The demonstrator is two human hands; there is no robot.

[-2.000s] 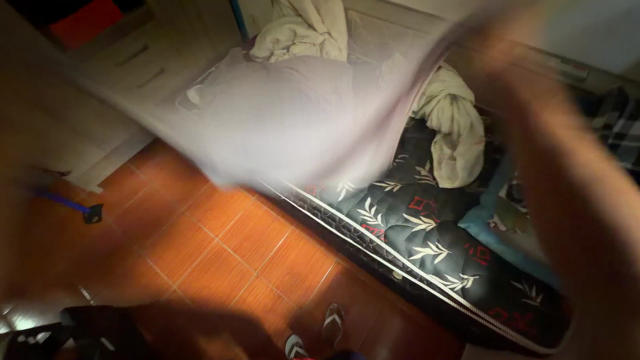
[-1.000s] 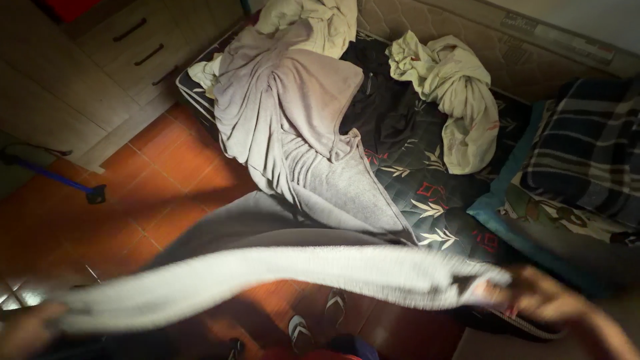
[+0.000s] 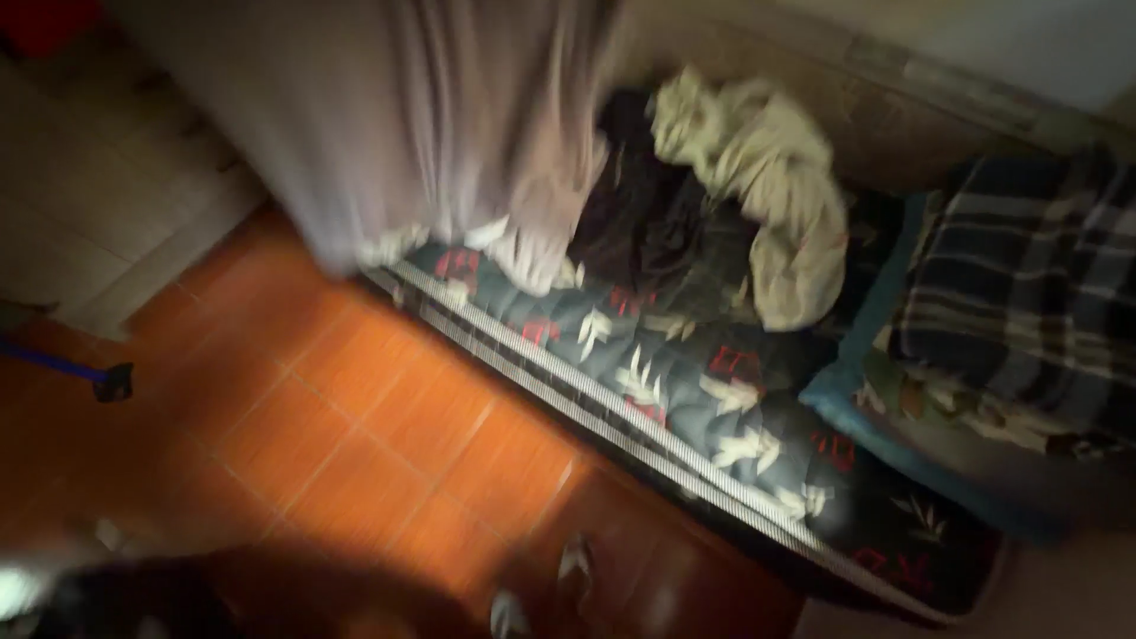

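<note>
A large greyish-pink cloth (image 3: 408, 115), blurred by motion, hangs in the upper left, its lower edge over the far left end of a dark mattress (image 3: 674, 390) patterned with white leaves and red marks. Neither of my hands can be made out in the head view, so what they hold is hidden. A twisted cream cloth (image 3: 790, 195) lies toward the mattress's far side, beside a dark crumpled cloth (image 3: 657, 204).
A plaid folded fabric (image 3: 1021, 293) and a blue-edged pillow or cloth (image 3: 852, 364) lie at the right. Wooden drawers (image 3: 80, 177) stand at left. A blue-handled object (image 3: 67, 368) is above the orange tiled floor (image 3: 355, 390). Footwear (image 3: 575, 568) shows below.
One second ago both hands held the cloth's edge low in front of me; now the cloth is raised at the upper left and the hands are out of sight. More of the mattress shows.
</note>
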